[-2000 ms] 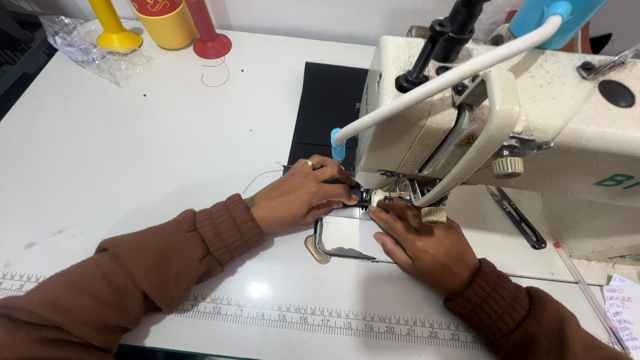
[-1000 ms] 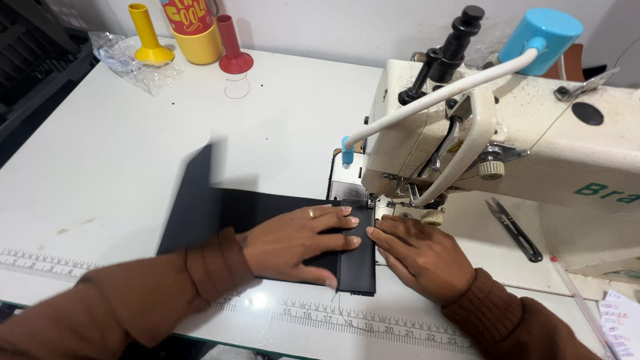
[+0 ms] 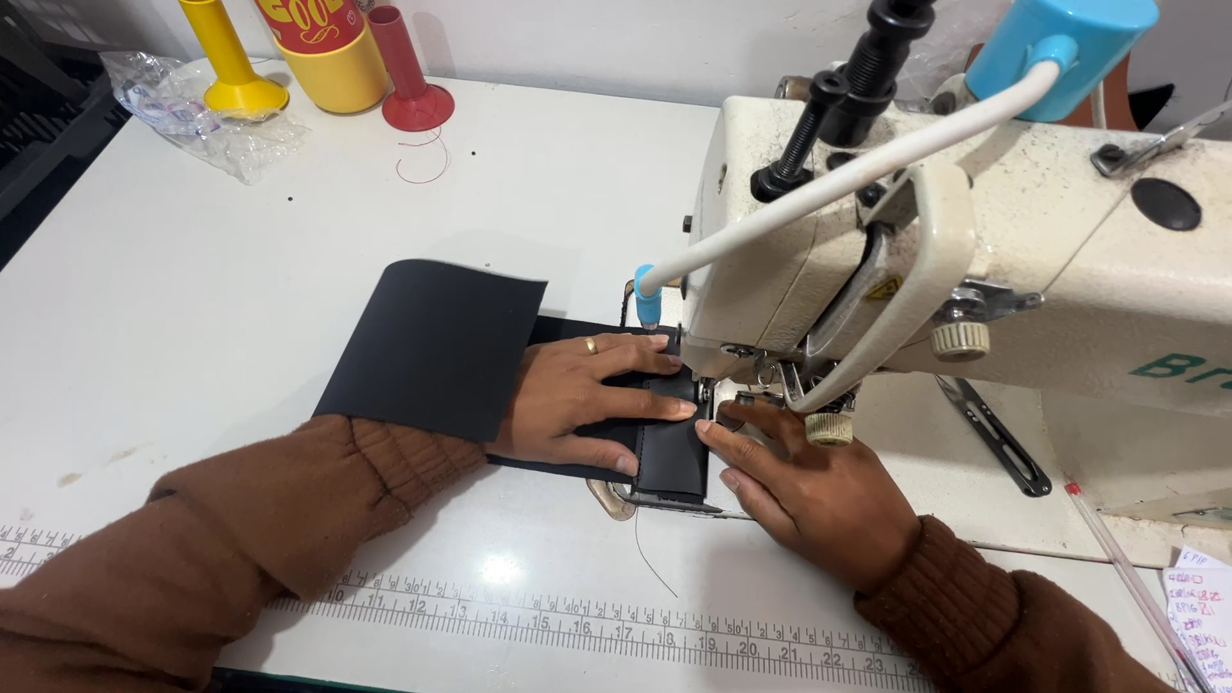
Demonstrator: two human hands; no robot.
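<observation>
A piece of black sheet material [image 3: 433, 346], perhaps leather or coated fabric, lies beside the presser foot of a white industrial sewing machine [image 3: 1059, 279]. One flap of it curls up over my left wrist. My left hand [image 3: 587, 399] lies flat with fingers spread, pressing on the piece and its stitched black band [image 3: 671, 462]. Fingertips of my right hand [image 3: 808, 481] touch the band's right edge, just in front of the presser foot [image 3: 707, 390]. The needle tip is too small to make out. Neither hand grips anything.
Thread snips [image 3: 996, 438] lie on the machine bed, right. A printed ruler scale [image 3: 577, 616] runs along the table's front. A yellow spool [image 3: 231, 67], red spool [image 3: 409, 77], bottle [image 3: 332, 63] and clear plastic bag [image 3: 207, 125] stand or lie at back left. A clear tube [image 3: 1126, 568] and a written note [image 3: 1193, 606] lie right.
The black piece's left flap, blurred and raised beside my left forearm one second ago, now folds over my left wrist. Two seconds ago the material extended behind the machine head.
</observation>
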